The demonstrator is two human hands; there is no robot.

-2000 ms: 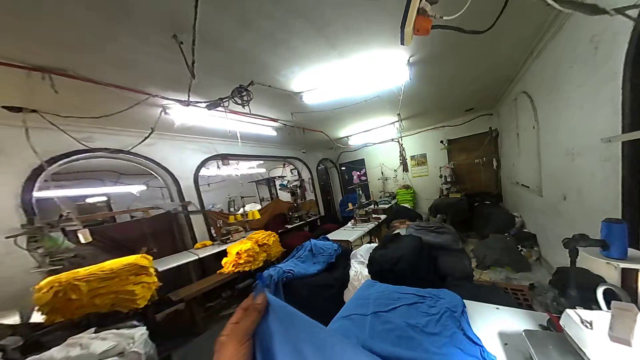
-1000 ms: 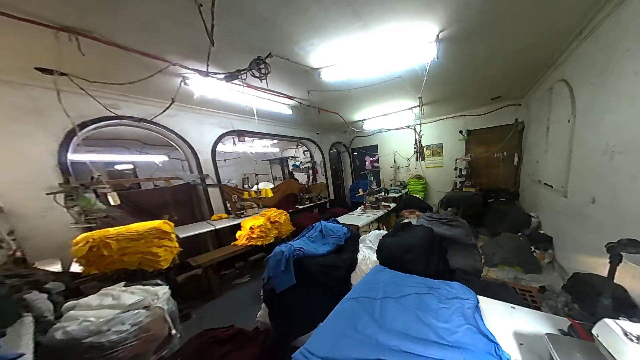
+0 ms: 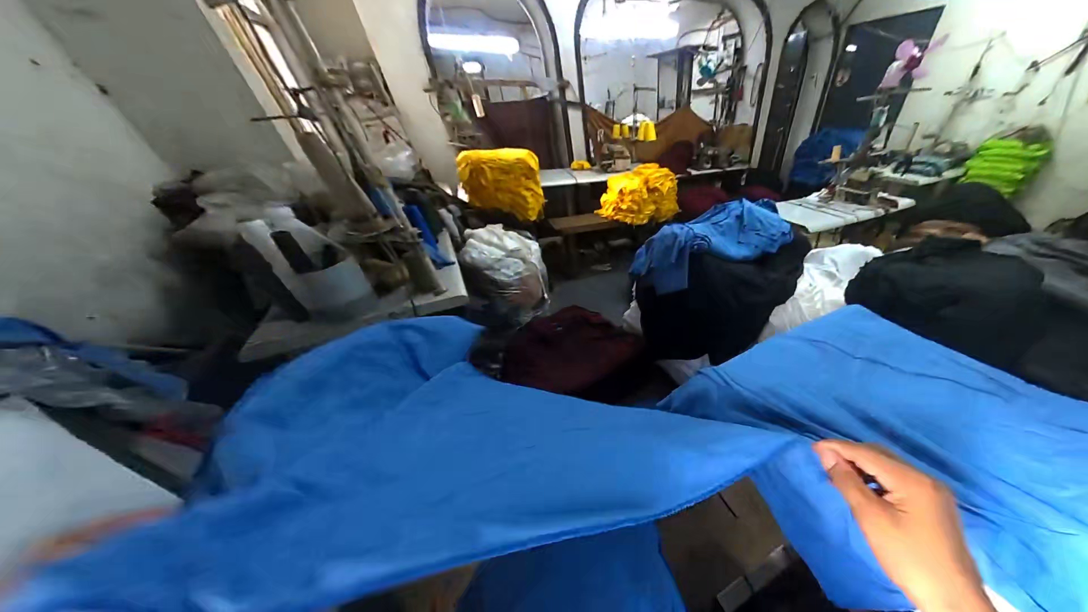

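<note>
A length of blue fabric stretches across the lower view between my two hands. My right hand, at the lower right, pinches its edge between thumb and fingers; a small dark object shows within the curled fingers. At the far lower left, my left hand is blurred and partly covered by the cloth, whose other end it seems to hold. More blue fabric lies spread on the right, beyond and beside my right hand.
Ahead stands a black bundle topped with blue cloth. A dark red pile and a white plastic sack rest on the floor. Yellow fabric stacks sit farther back. Cluttered shelving is at left, black cloth heaps at right.
The view has swung left and down. Both hands are now in view with blue cloth pulled out between them; one second ago neither hand showed and blue cloth lay at the lower right.
</note>
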